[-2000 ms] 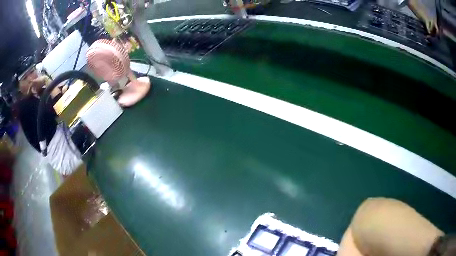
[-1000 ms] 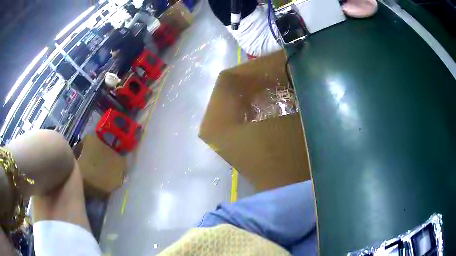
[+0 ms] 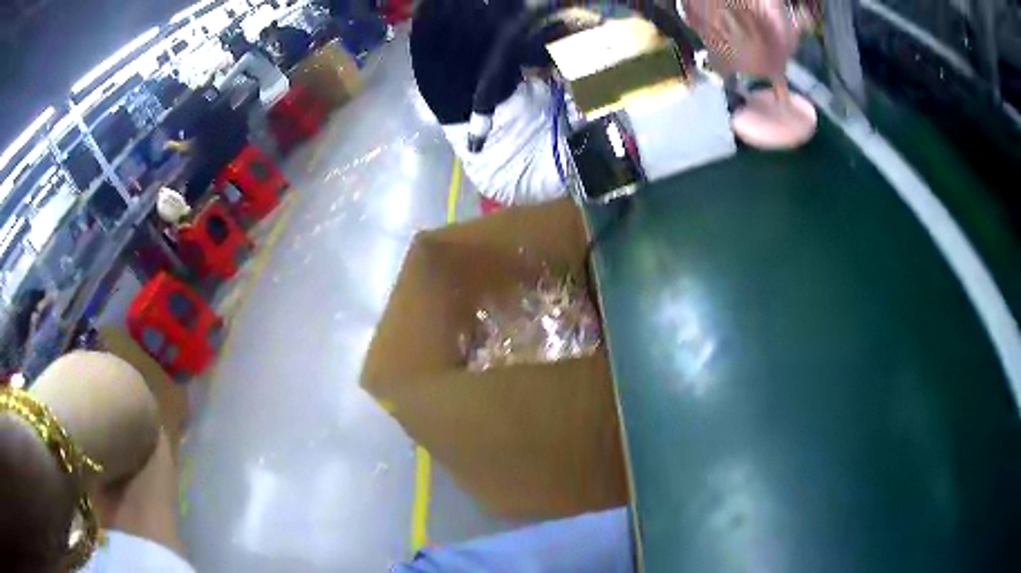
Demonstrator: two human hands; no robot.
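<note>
What seems to be my left hand (image 3: 99, 409) is bare, very close and cut off at the lower left. It is a bent, rounded shape whose fingers cannot be made out. A gold bracelet (image 3: 56, 431) lies beside it, and a pale blue sleeve (image 3: 134, 554) shows below. My right hand is not in view. An open brown cardboard box (image 3: 504, 425) stands against the bench's left edge. Crumpled shiny clear plastic (image 3: 537, 330) lies inside it. The green bench mat (image 3: 773, 369) fills the right side.
A white box (image 3: 689, 129), a yellow box (image 3: 627, 84) and a pink fan's base (image 3: 775, 118) stand at the bench's far end. A person in dark clothing (image 3: 459, 56) is beyond the carton. Red stools (image 3: 174, 325) line the aisle at left. Blue cloth (image 3: 537, 548) shows below.
The view has swung left from the bench to the carton and floor. The black-framed squares on the white-edged sheet have left the picture. The bare hand shape now sits lower at left.
</note>
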